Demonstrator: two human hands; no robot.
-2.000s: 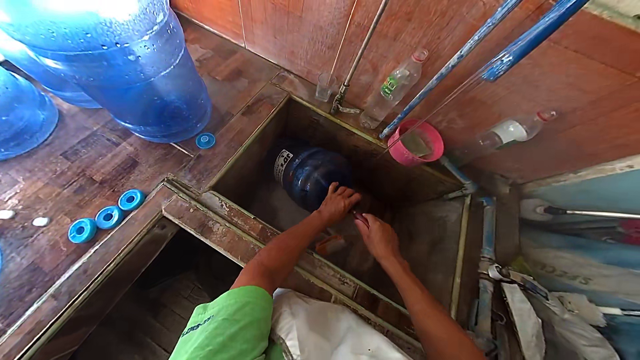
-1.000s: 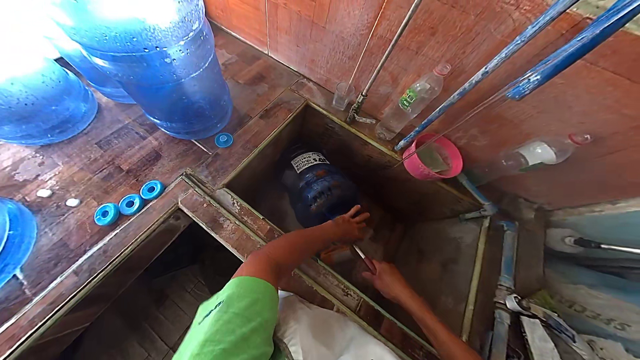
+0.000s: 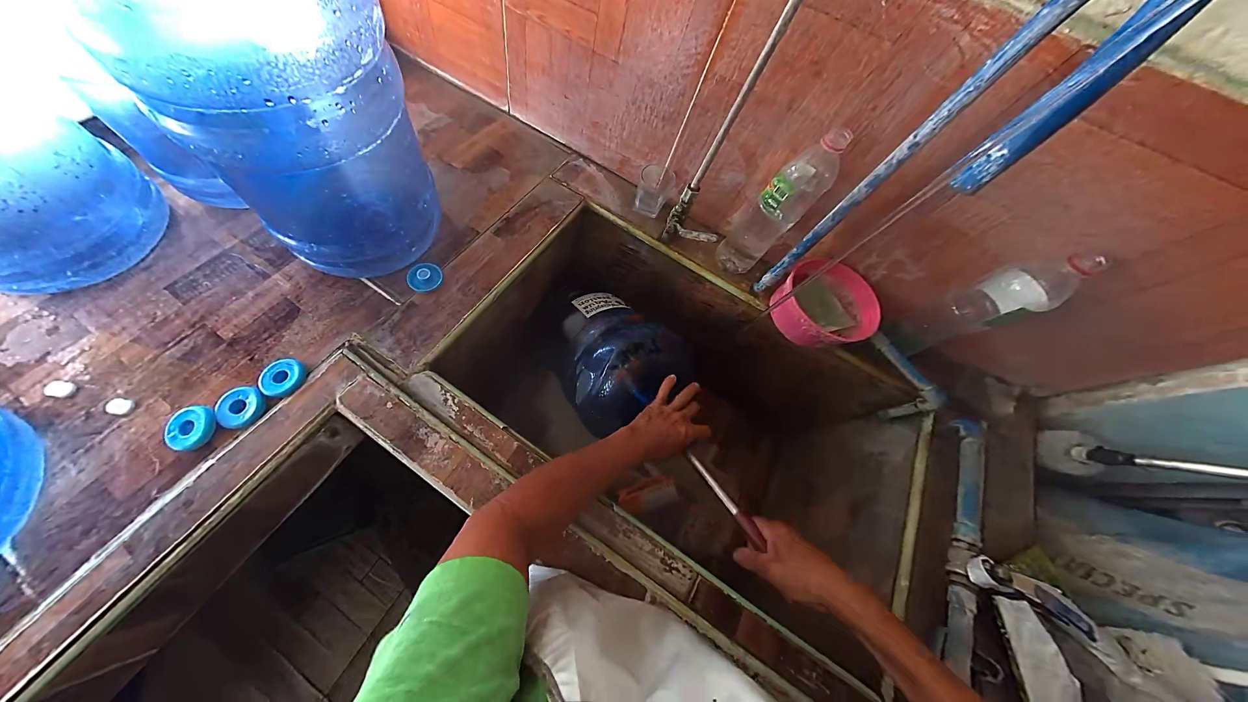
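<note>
A large blue water bottle (image 3: pixel 624 366) with a label lies on its side in a tiled basin, its neck end toward me. My left hand (image 3: pixel 668 421) rests at that end with its fingers spread; whether it grips the neck is hidden. Below and to the right, my right hand (image 3: pixel 788 561) is closed around the dark red handle of a thin metal rod (image 3: pixel 715 480). The rod's far end runs up to my left hand, where its tip is hidden.
Big blue water bottles (image 3: pixel 341 175) stand on the tiled counter at left, near several blue caps (image 3: pixel 239 407). A pink tub (image 3: pixel 824 302), a clear plastic bottle (image 3: pixel 785 200) and blue pipes (image 3: pixel 926 136) border the basin. A second tiled basin (image 3: pixel 322 585) opens at lower left.
My right hand has moved away from my left hand, and more of the rod now shows between them. The bottle remains lying in the basin.
</note>
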